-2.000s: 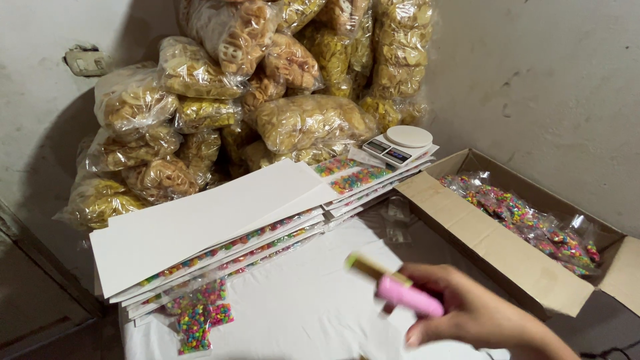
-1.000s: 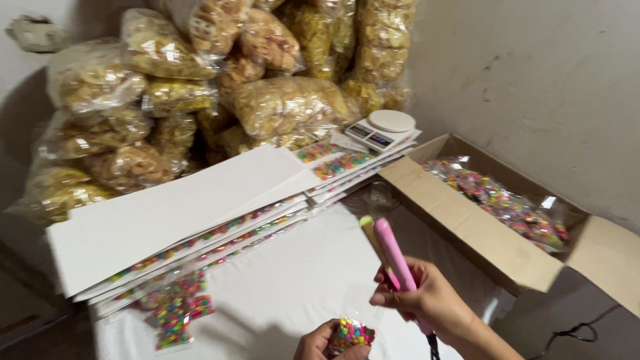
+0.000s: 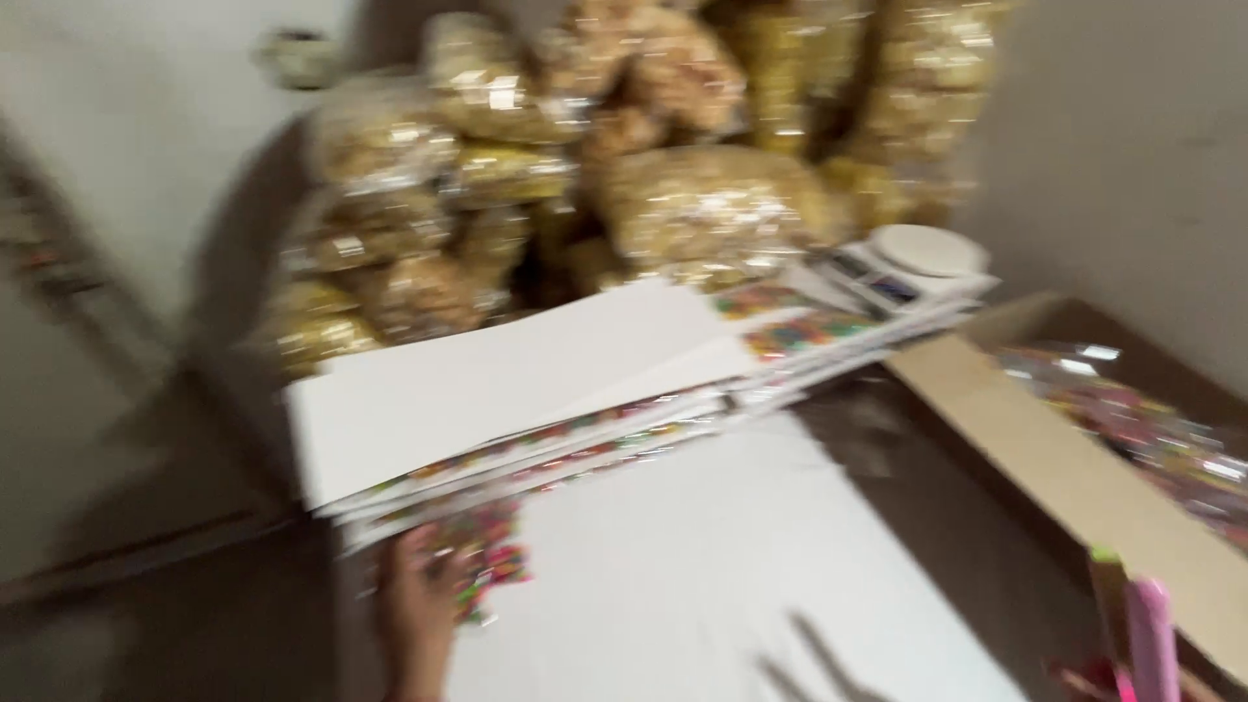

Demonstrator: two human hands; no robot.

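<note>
My left hand (image 3: 421, 595) reaches in at the lower left, its fingers at small clear bags of colourful candies (image 3: 492, 551) on the white table surface (image 3: 673, 585); blur hides whether it grips one. At the lower right edge, my right hand (image 3: 1102, 675), mostly cut off, holds a pink handheld tool (image 3: 1150, 634), which looks like a hand-held bag sealer, with a yellow-green tipped arm beside it. Stacked white sheets (image 3: 526, 390) with candy bags between them lie behind my left hand.
A white kitchen scale (image 3: 926, 252) stands on the stack's right end. An open cardboard box (image 3: 1033, 458) with bags of colourful candies (image 3: 1141, 419) is at the right. Large clear bags of yellowish snacks (image 3: 712, 210) are piled against the wall.
My left hand has moved left from the candy bag it held near the front to the bags beside the stack. The pink tool is now lower right. The view has shifted and blurred.
</note>
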